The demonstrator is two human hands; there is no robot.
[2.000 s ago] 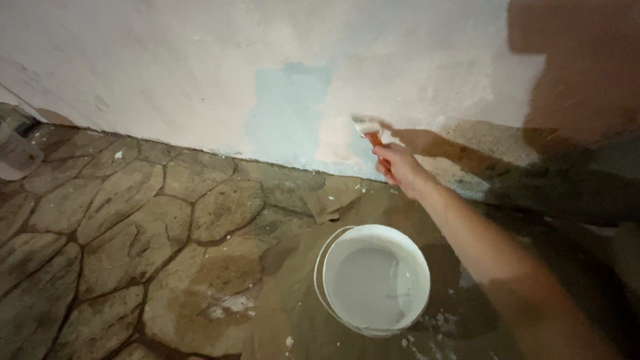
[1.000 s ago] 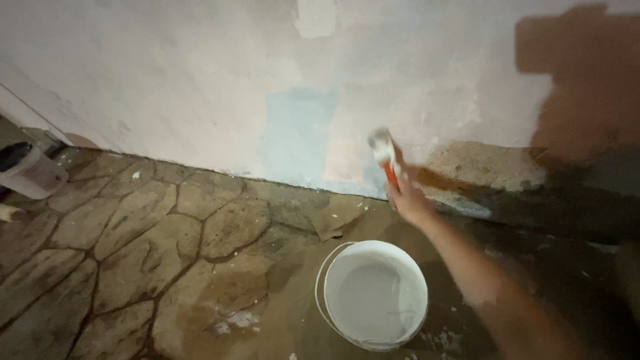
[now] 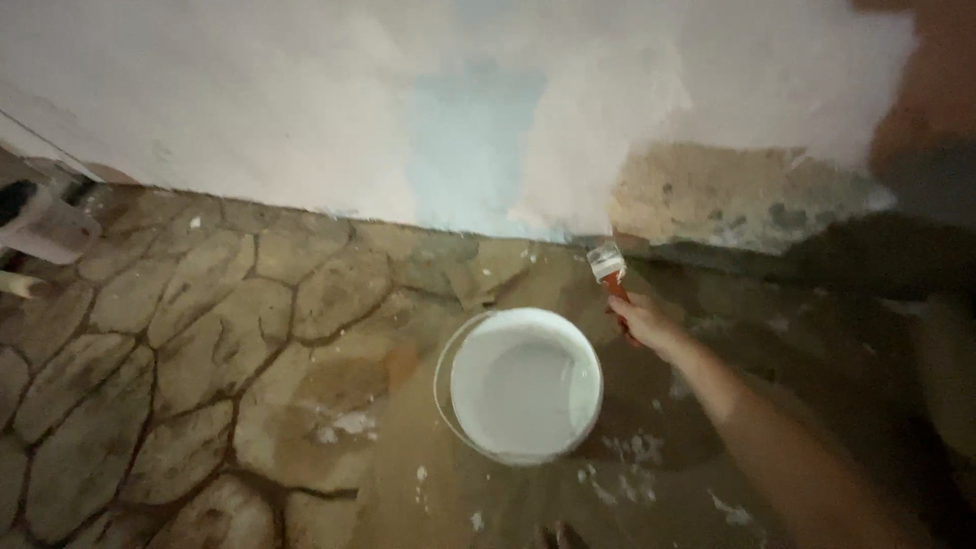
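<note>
My right hand (image 3: 644,320) grips the red handle of a flat paintbrush (image 3: 608,264), whose bristles are coated white. It is above and to the right of a white plastic bucket (image 3: 460,381) with pale liquid paint (image 3: 526,385) inside and its wire handle resting to the left. The brush points up toward the foot of the wall (image 3: 305,114). That wall is mostly pale, with a light blue patch (image 3: 476,145) in the middle and a bare brownish patch (image 3: 709,183) at the right. My left hand is out of view.
Stone-patterned floor (image 3: 229,320) spreads left, with brown sheeting or bare floor around the bucket, spotted white. A second bucket (image 3: 57,229) lies or leans at the far left, beside a pale cylindrical object (image 3: 21,285). Dark shadow covers the lower right wall.
The brush has come down from in front of the wall to near the floor, closer to the bucket. My right hand still holds it.
</note>
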